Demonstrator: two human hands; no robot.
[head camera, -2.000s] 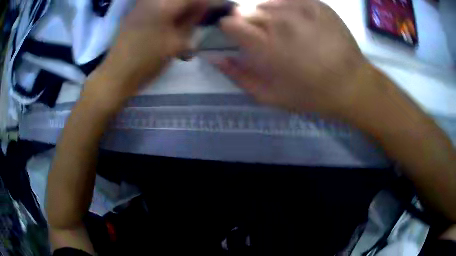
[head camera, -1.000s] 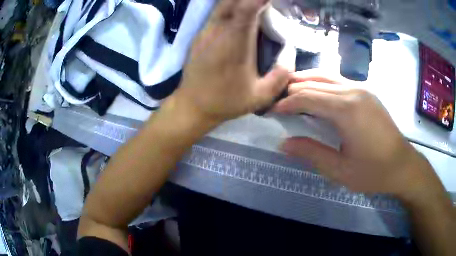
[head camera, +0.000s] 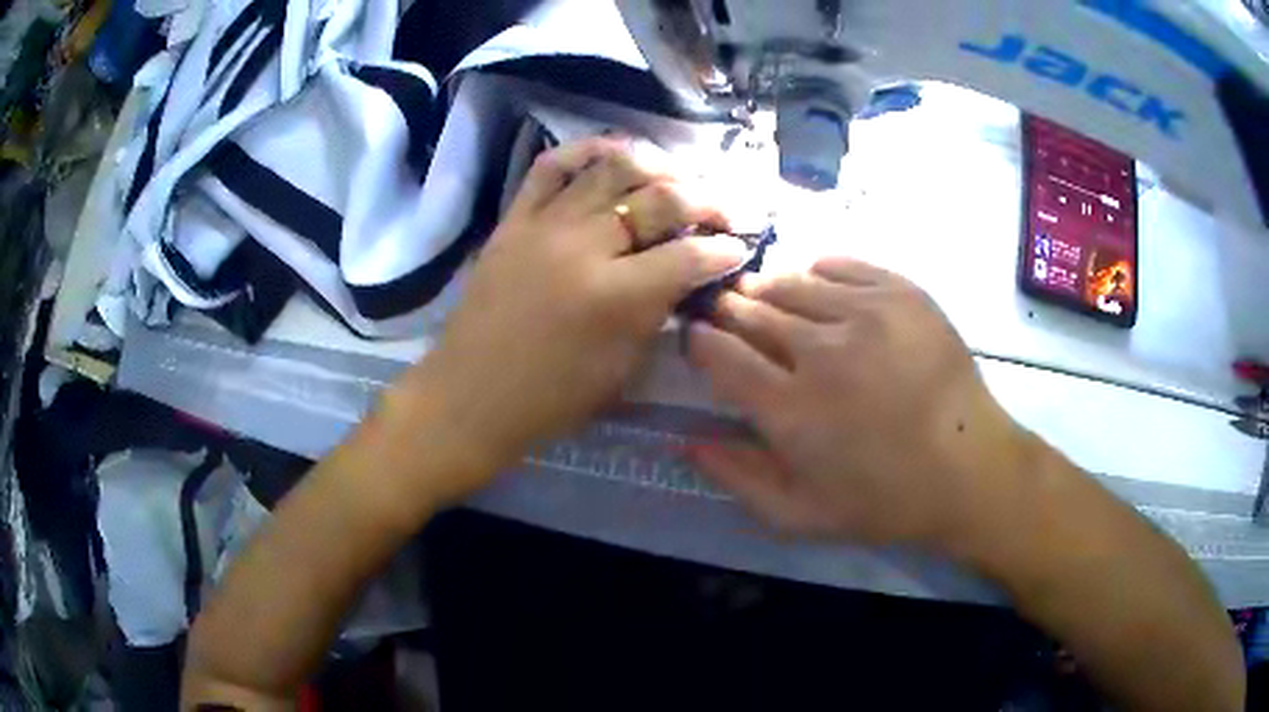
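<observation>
A small dark cloth edge (head camera: 735, 267) is pinched between both hands, just in front of the needle area (head camera: 752, 118) of the white sewing machine (head camera: 974, 56). My left hand (head camera: 578, 278) holds it with thumb and fingers from the left; a ring shows on one finger. My right hand (head camera: 849, 390) has its fingertips on the same dark piece from the right, slightly blurred. Most of the piece is hidden under the fingers. Pale cloth with black stripes (head camera: 376, 153) lies heaped to the left of my left hand.
A phone with a red lit screen (head camera: 1080, 223) lies right of the needle. A grey ruler strip (head camera: 612, 473) runs along the table's front edge. A pale piece with a dark stripe (head camera: 160, 536) hangs below at left. A translucent cylinder (head camera: 813, 139) hangs beside the needle.
The view has shifted, showing more of the machine head. Both hands have come together at the dark piece in front of the needle; my left hand has lowered from its raised pose.
</observation>
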